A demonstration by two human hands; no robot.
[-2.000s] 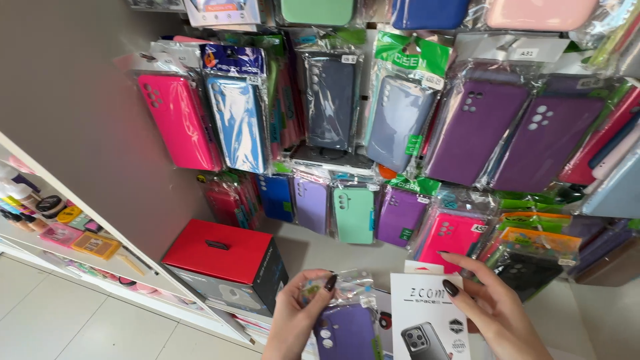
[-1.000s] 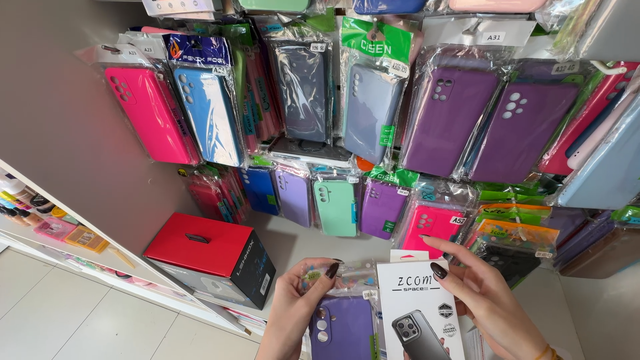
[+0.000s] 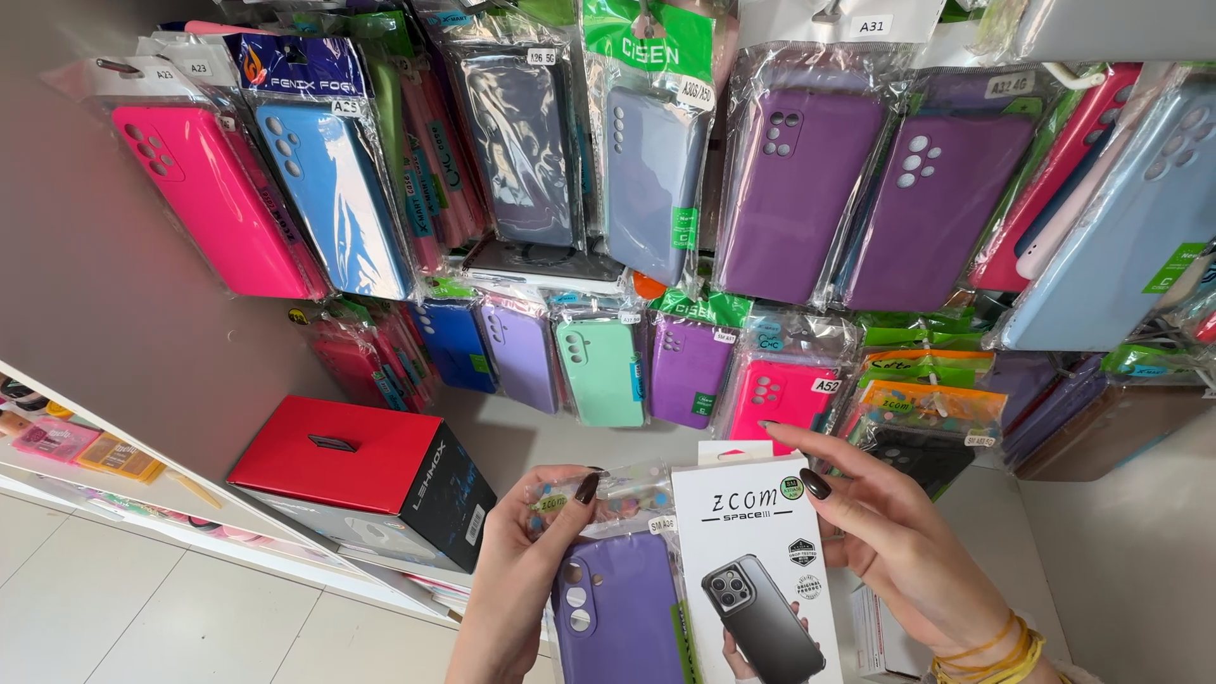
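My left hand (image 3: 537,560) pinches the clear top of a plastic packet that holds a purple phone case (image 3: 622,608), thumb in front. Beside it my right hand (image 3: 879,532) grips a white phone case box (image 3: 755,579) by its upper right edge. A dark phone is pictured on the box. The packet and the box are side by side, their edges meeting or overlapping. Above them hang packaged cases, among them a pink case (image 3: 784,394), a violet case (image 3: 691,370) and a mint green case (image 3: 600,370). The lower ends of packet and box are cut off by the frame.
A red and black box (image 3: 337,456) stands on the shelf at the left. Behind, rows of packaged cases hang on hooks, including a blue case (image 3: 332,199) and a large purple case (image 3: 803,190). A side panel (image 3: 171,237) rises at left, beside a shelf of small goods (image 3: 85,446).
Both hands keep hold of the packet and the box throughout. The view has shifted slightly. No other plain change shows.
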